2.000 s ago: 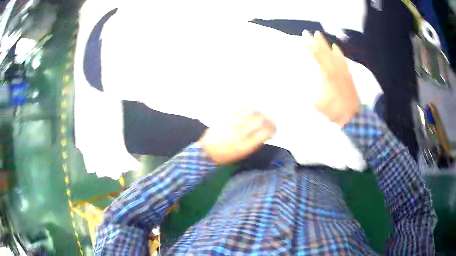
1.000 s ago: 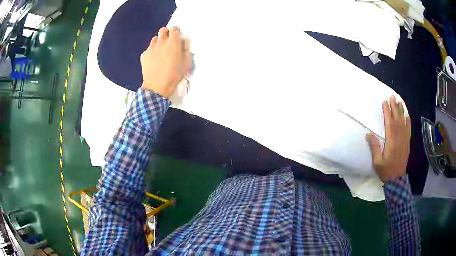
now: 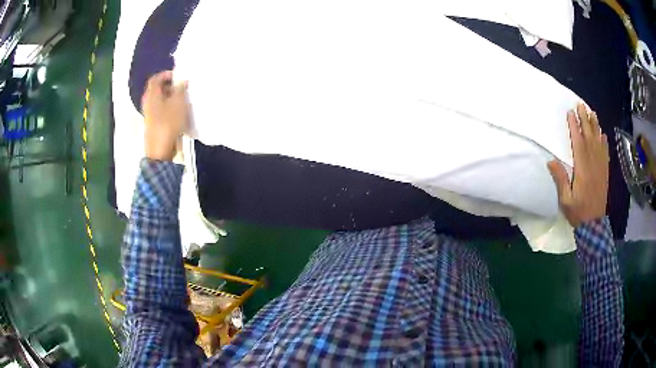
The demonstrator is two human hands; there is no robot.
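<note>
A white garment [image 3: 309,86] lies spread across the dark table cover [image 3: 288,188], overexposed over much of its surface. My left hand [image 3: 165,115] is at its left edge with the fingers curled on the cloth, which it appears to grip. My right hand [image 3: 586,169] rests flat on the garment's right end, fingers apart. A fold line runs through the cloth left of my right hand. A loose flap hangs over the table's front edge below my right hand. The navy sleeve board [image 3: 147,61] shows beyond my left hand.
The steam iron [image 3: 633,164] stands at the right edge, with the silver iron rest [image 3: 642,90] and tape roll [image 3: 645,56] above it. Another white garment [image 3: 543,20] lies at the far right. A yellow-framed basket [image 3: 252,291] is below the table at left.
Both arms came apart from the middle of the cloth. Most recently my left hand moved further left and nearer with the garment's edge, covering more of the board. My right hand stayed flat on the right end.
</note>
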